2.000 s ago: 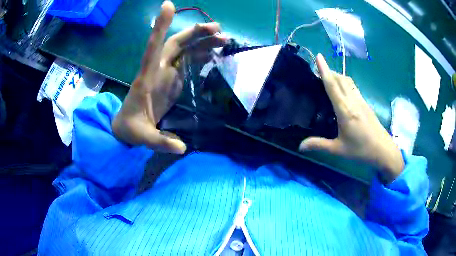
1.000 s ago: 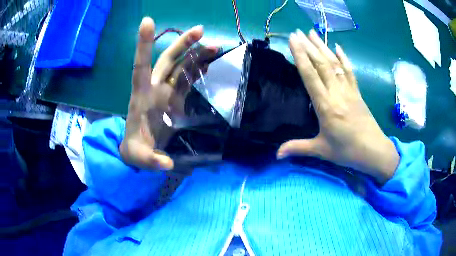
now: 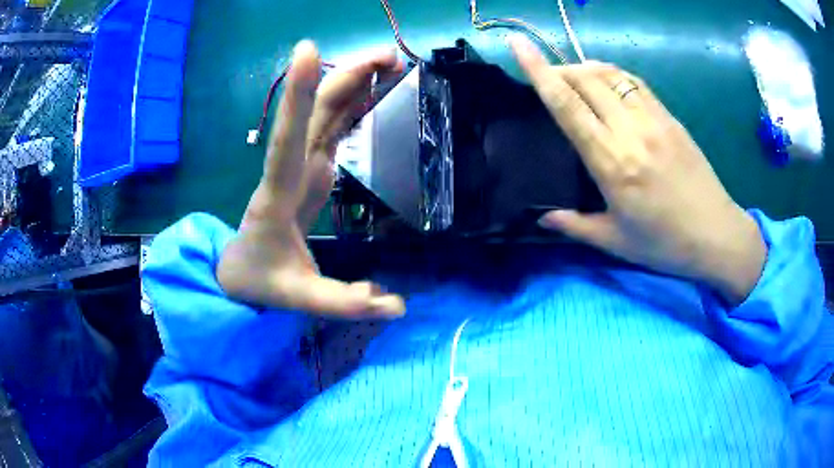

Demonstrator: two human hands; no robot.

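Observation:
A black housing (image 3: 521,151) sits at the bench's front edge, in front of my body. A pale grey triangular panel (image 3: 391,151) shows on its left side, beside a shiny ridged strip. My right hand (image 3: 636,160) grips the housing's right side, fingers over its back right corner and thumb in front. My left hand (image 3: 306,196) curves around the housing's left end, fingertips near its upper left corner, thumb stretched out at the front below it. Whether the left hand holds a clear plate cannot be told; pale glints show beside its palm.
A blue bin (image 3: 137,91) stands on the green bench (image 3: 229,174) at the left. Thin wires (image 3: 526,26) run behind the housing; a dark lead ends in a white plug (image 3: 253,137). A whitish bag (image 3: 788,91) with blue bits lies at the right. A metal frame is at far left.
The view has shifted. The housing has turned and its triangular panel appears further left. The glints of a clear plate earlier seen between my left fingers and thumb have mostly gone. My right hand stays on the housing.

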